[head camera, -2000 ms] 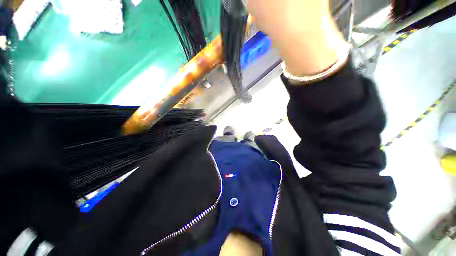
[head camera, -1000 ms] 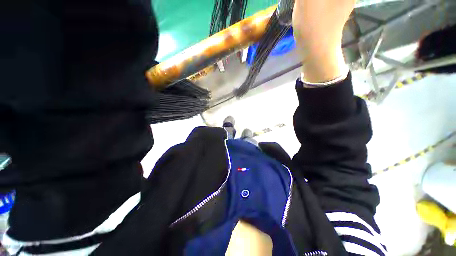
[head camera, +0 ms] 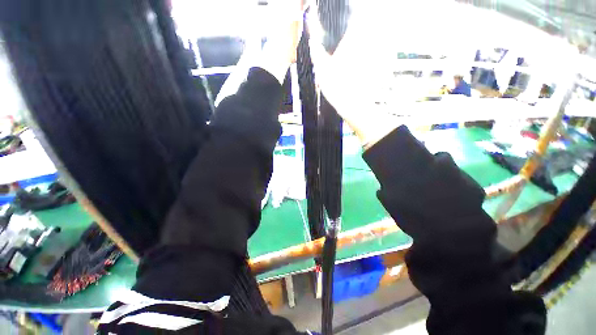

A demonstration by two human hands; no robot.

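Observation:
A thin black cable bundle [head camera: 331, 150] hangs upright in front of me, past a rust-brown rail, with a pale band around it at rail height. My right hand [head camera: 336, 75] is at its upper part, bleached by glare, and appears closed around the strands. My left hand [head camera: 282, 33] is raised just left of the bundle near the top edge, also washed out; its fingers and grip cannot be made out. A thick curtain of black cables [head camera: 104, 111] hangs at the left, partly behind my left sleeve.
The rust-brown rail [head camera: 366, 232] crosses in front of a green bench [head camera: 363, 190]. A blue bin [head camera: 358, 278] stands below. Cables with red ends [head camera: 75, 271] lie at the left; more black cables [head camera: 529, 171] lie at the right. A person [head camera: 461, 86] is at the far back.
The view has tilted up from my body and the floor to the bench and racks. Both arms now reach forward and up, with both hands near the hanging bundle.

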